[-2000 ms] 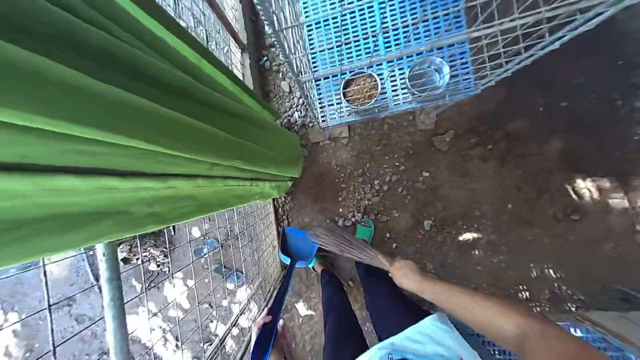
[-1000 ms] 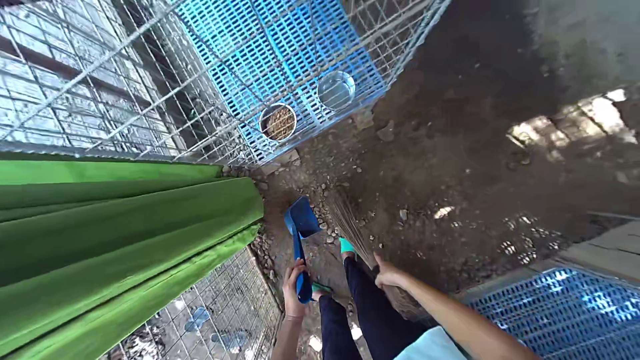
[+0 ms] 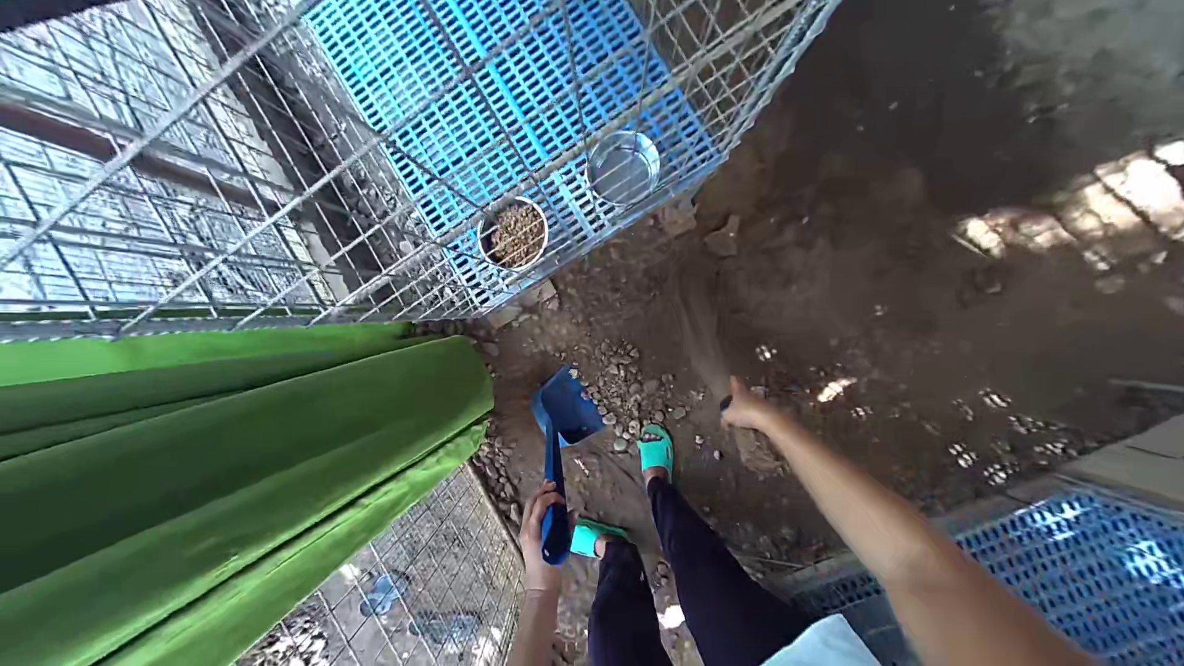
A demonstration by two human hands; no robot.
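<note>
My left hand (image 3: 541, 523) is closed around the handle of a blue plastic dustpan (image 3: 571, 407), whose pan rests on or just above the dirt beside a patch of pebbles (image 3: 634, 381). To the right, my right hand (image 3: 747, 408) grips the dark handle end of a stick broom (image 3: 700, 324). The broom's bristles are blurred and extend up the frame over the soil, right of the pebbles. My feet in green slippers (image 3: 656, 450) stand just below the pebbles.
A wire cage (image 3: 740, 120) with a blue slatted floor (image 3: 481, 83) stands ahead, holding a bowl of brown feed (image 3: 514, 235) and a metal bowl (image 3: 623, 168). Green cloth (image 3: 277, 481) hangs at left above wire mesh (image 3: 444, 564). Another blue slatted panel (image 3: 1082, 564) lies lower right.
The broom's bristles were against the dustpan two seconds ago; they have swung away to the right and now point up the frame. The view has turned and shifted.
</note>
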